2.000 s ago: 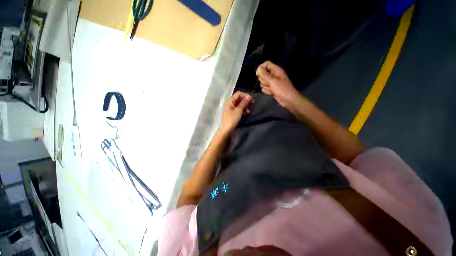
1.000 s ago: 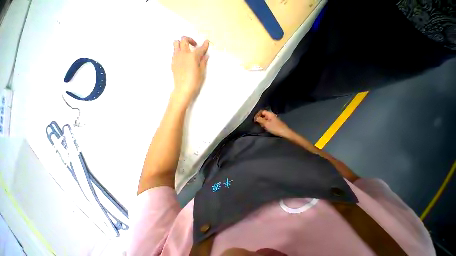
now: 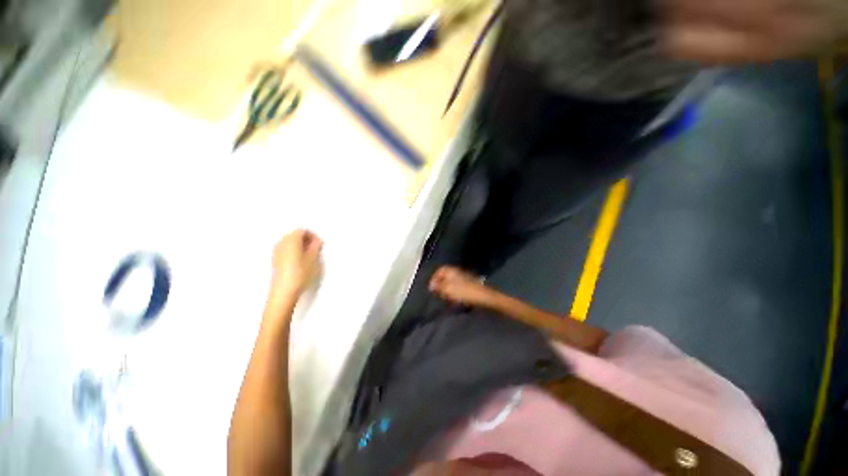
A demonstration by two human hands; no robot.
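Note:
The picture is blurred. My left hand [image 3: 298, 260] is over the white table, its fingers curled, and I cannot tell if anything is in it. My right hand [image 3: 453, 284] is loosely closed beside the table edge, in front of the dark apron; its contents cannot be made out. A dark navy curved band [image 3: 160, 290] lies on the white surface, left of my left hand. A long blue band piece [image 3: 363, 109] lies on the tan board. Narrow outlined strips [image 3: 133, 451] lie at the lower left, very blurred.
Dark green-handled scissors [image 3: 270, 100] lie at the tan board's [image 3: 177, 46] edge. A black rectangular thing, perhaps a phone [image 3: 402, 44], lies farther up. Another person [image 3: 595, 46] stands at the table's right side, arm at the top right. A yellow line [image 3: 600, 251] crosses the floor.
The view has shifted, and scissors and the black rectangle are now in sight. My left hand went from near my right hand to over the table. Another person's arm has come in.

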